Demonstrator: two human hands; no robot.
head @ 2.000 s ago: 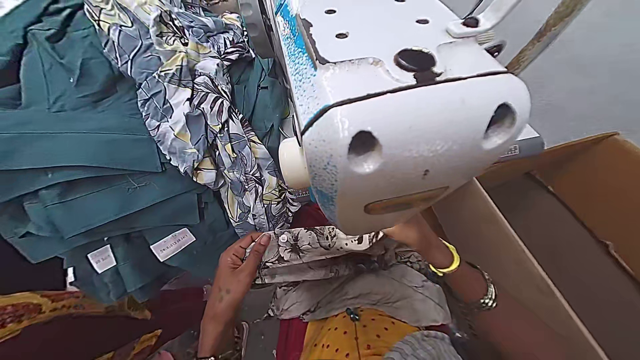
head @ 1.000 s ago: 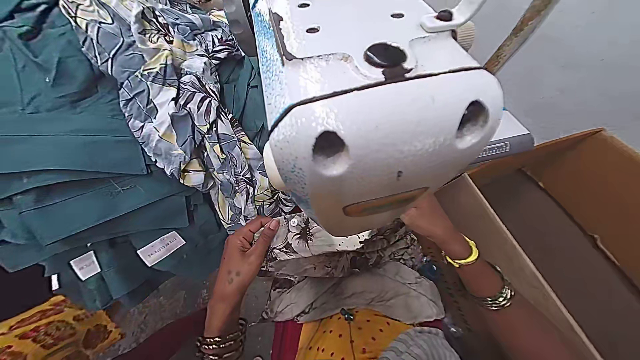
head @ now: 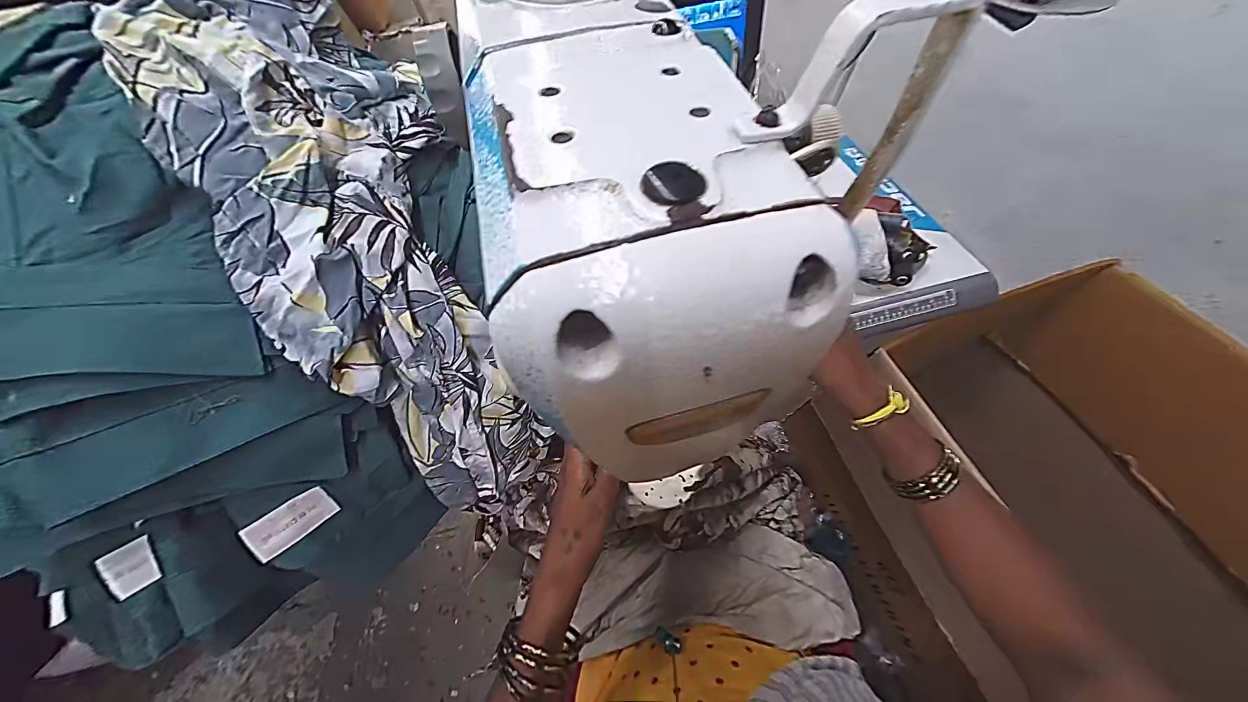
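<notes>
The white head of an industrial sewing machine (head: pixel 673 322) fills the middle of the view and hides the needle area. My left hand (head: pixel 588 487) reaches up under its left side, beside bunched printed fabric (head: pixel 741 487); the fingers are hidden behind the machine. Behind the right side of the head, my right hand is out of sight; only the wrist and forearm show, with a yellow band and bangles. A grey, yellow and white leaf-print cloth (head: pixel 322 244) runs down the machine's left side toward my left hand. Pale cloth (head: pixel 712 585) hangs over my lap.
Dark green garment pieces (head: pixel 127 331) with white labels (head: pixel 290 525) lie piled at the left. An open cardboard box (head: pixel 1121 390) stands at the right. Behind my right wrist is a grey-white machine box (head: pixel 926 283) with a ruler strip. A metal arm rises at the upper right.
My left hand has moved right, from holding the printed fabric's edge in view to beneath the machine head. My right hand has gone out of sight behind the head. The view has shifted.
</notes>
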